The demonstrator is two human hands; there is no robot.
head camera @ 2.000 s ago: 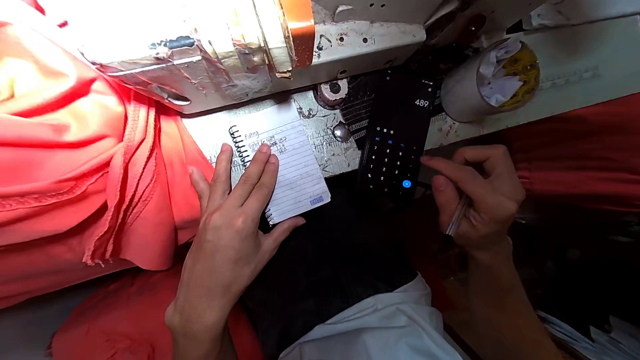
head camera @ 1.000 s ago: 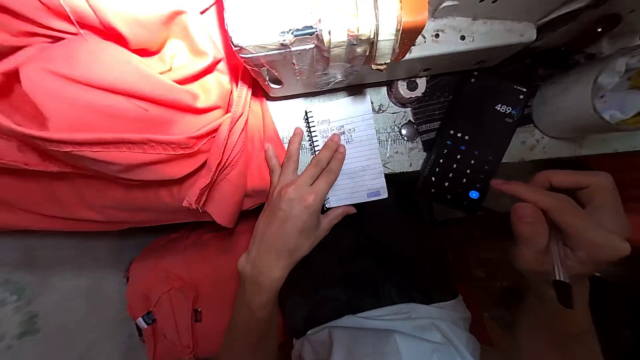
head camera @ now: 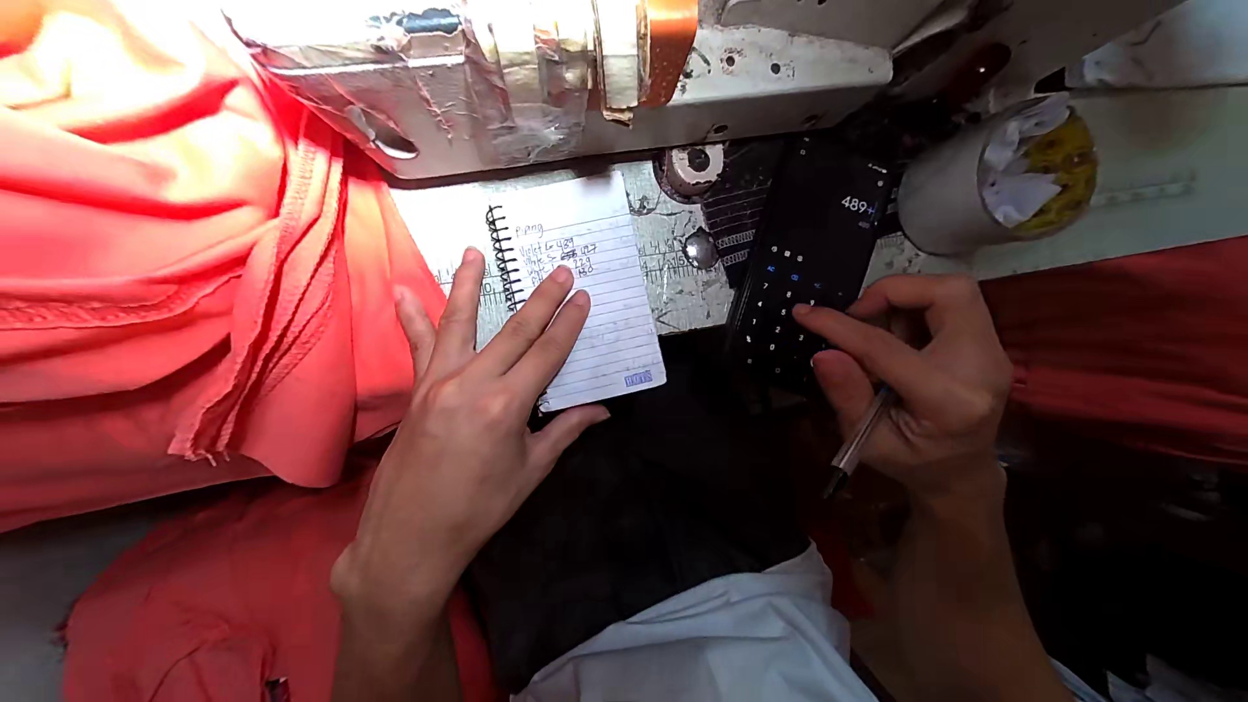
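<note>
My left hand (head camera: 478,409) lies spread over a small spiral notebook (head camera: 609,322), its fingertips on the lined page, which bears handwriting. To the right of it, a dark smartphone (head camera: 829,234) with a calculator on its screen rests at the table's edge. My right hand (head camera: 916,375) holds a pen (head camera: 858,444) between its curled fingers, tip pointing down, while the index fingertip is at the phone's number keys. Whether that fingertip touches the glass, I cannot tell.
A taped sewing machine body (head camera: 546,107) spans the top. Coral fabric (head camera: 292,322) is heaped at the left, beside the notebook. Right of the phone, a cylindrical container (head camera: 960,185) holds scraps. More red fabric (head camera: 1131,341) lies at the far right.
My right index finger has moved from the phone's lower right edge onto its keypad. A plus sign now follows the number on the screen. My left hand stays on the notebook.
</note>
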